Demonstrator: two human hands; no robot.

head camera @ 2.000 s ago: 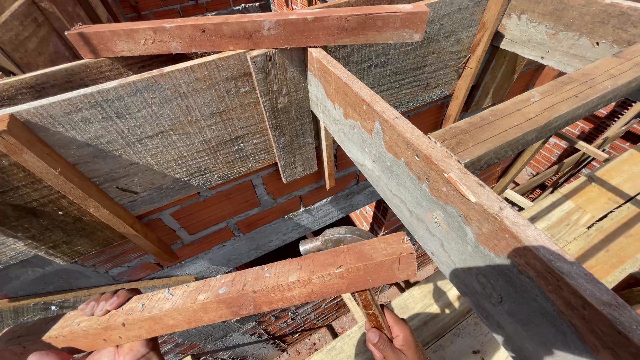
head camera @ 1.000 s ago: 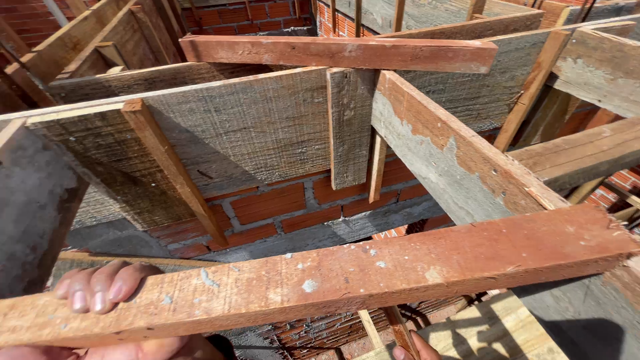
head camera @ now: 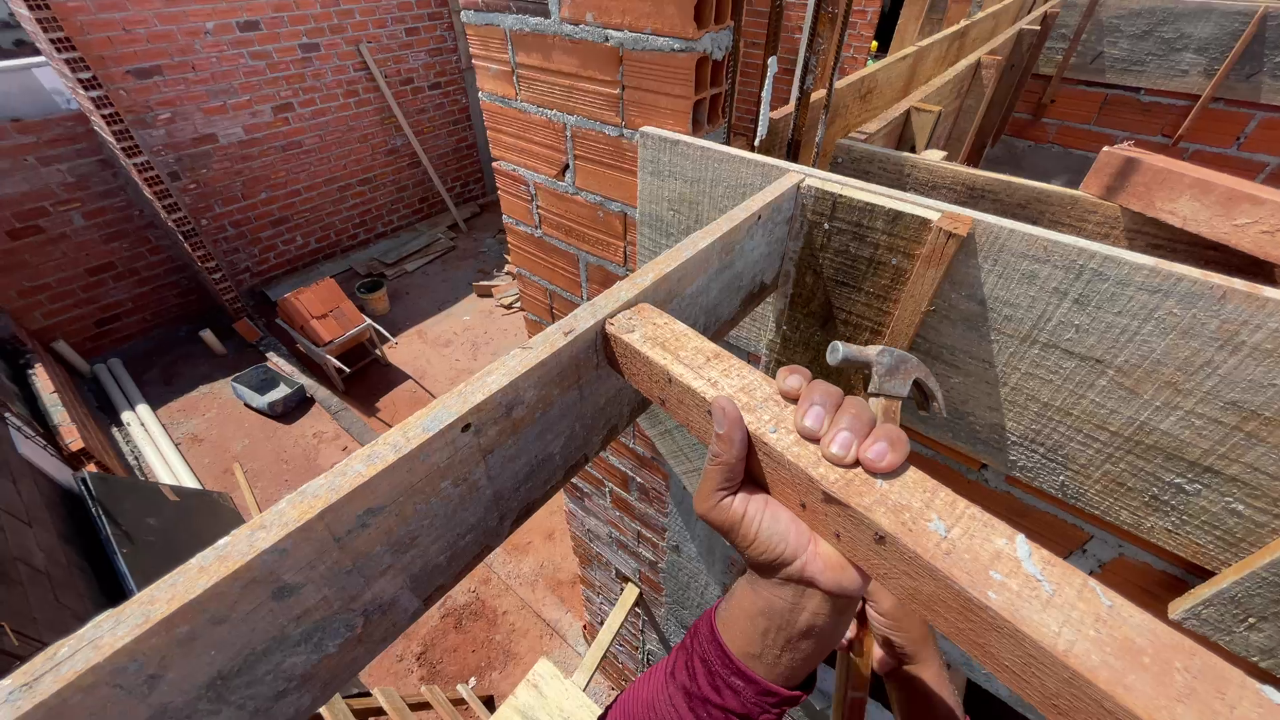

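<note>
My left hand (head camera: 790,500), in a dark red sleeve, grips a reddish wooden beam (head camera: 960,540) from below, thumb on the near side and fingertips over the top. The beam's far end touches or nearly touches the side of a grey, weathered plank (head camera: 450,450) set on edge. Behind my left fingers shows a claw hammer (head camera: 885,372), its head above the beam. Below the beam, my right hand (head camera: 895,625) is partly hidden, closed around the hammer's wooden handle (head camera: 852,670).
A rough formwork board (head camera: 1110,370) runs along the right beside a hollow-brick column (head camera: 570,160). Another reddish beam (head camera: 1190,200) lies across boards at the upper right. Far below on the ground are a black tub (head camera: 268,388), pipes (head camera: 150,425), a bucket (head camera: 372,295) and stacked bricks (head camera: 320,310).
The view has swung left. The held beam's end now sits against the grey plank. My left hand, earlier near the beam's left end, now grips it with the hammer head showing just behind.
</note>
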